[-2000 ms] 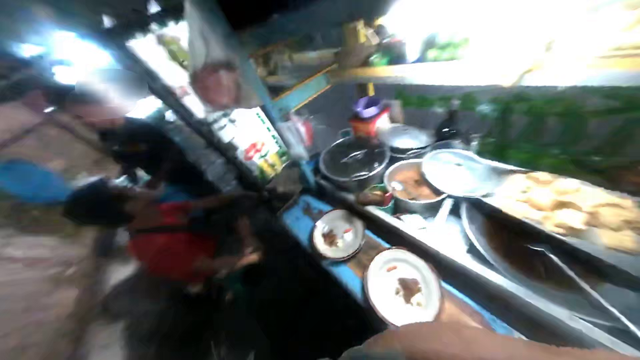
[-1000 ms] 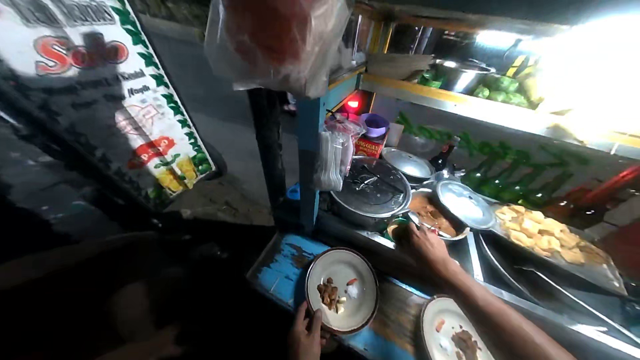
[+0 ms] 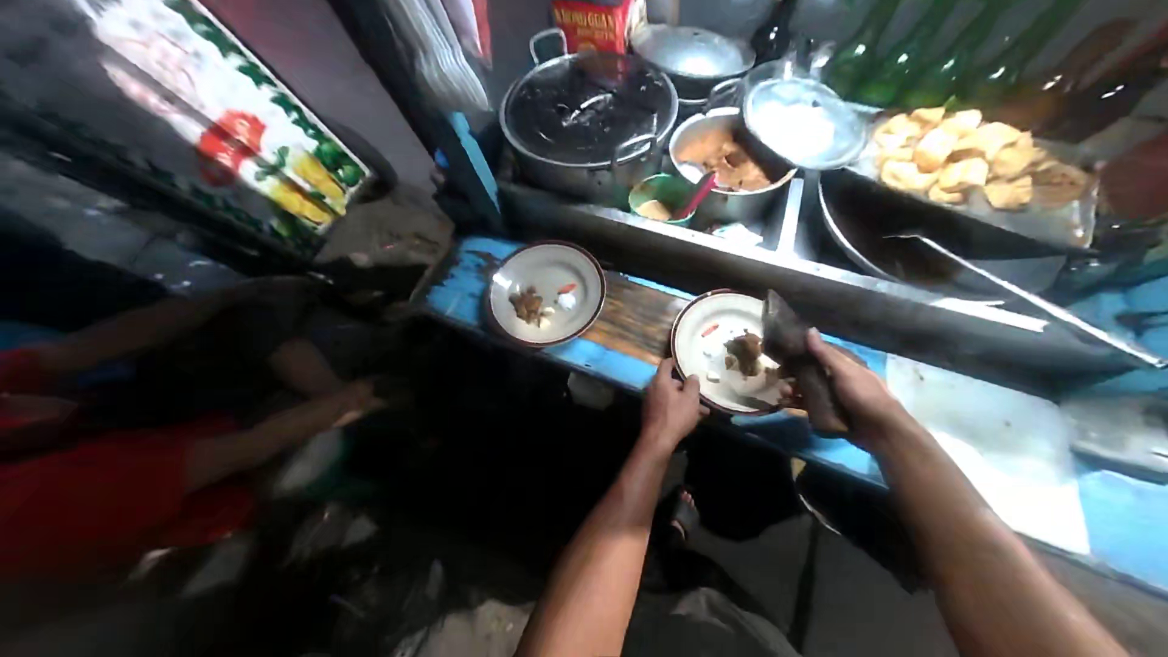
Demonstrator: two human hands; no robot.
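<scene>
My left hand point(image 3: 672, 401) grips the near left rim of a brown-rimmed plate point(image 3: 721, 310) on the blue wooden ledge. The plate bears brown paste, a red chilli and small pale pieces. My right hand point(image 3: 853, 388) is closed around a dark pestle point(image 3: 808, 365), which slants over the plate's right side; its far end is above the plate. To the left, a second brown-rimmed plate point(image 3: 534, 265) rests on the ledge with similar brown, red and white ingredients, touched by neither hand.
Beyond the ledge point(image 3: 630, 315) stand a lidded pot point(image 3: 589, 114), a pot of orange-brown food point(image 3: 730, 155), a green cup point(image 3: 662, 196), a wok point(image 3: 867, 219) with a long utensil, and a tray of fried tofu point(image 3: 967, 155). A person in red point(image 3: 119, 484) is at the left.
My left hand has gone from the left plate to the right one. My right hand has left the pot of orange-brown food and now holds a pestle. The view has tilted down.
</scene>
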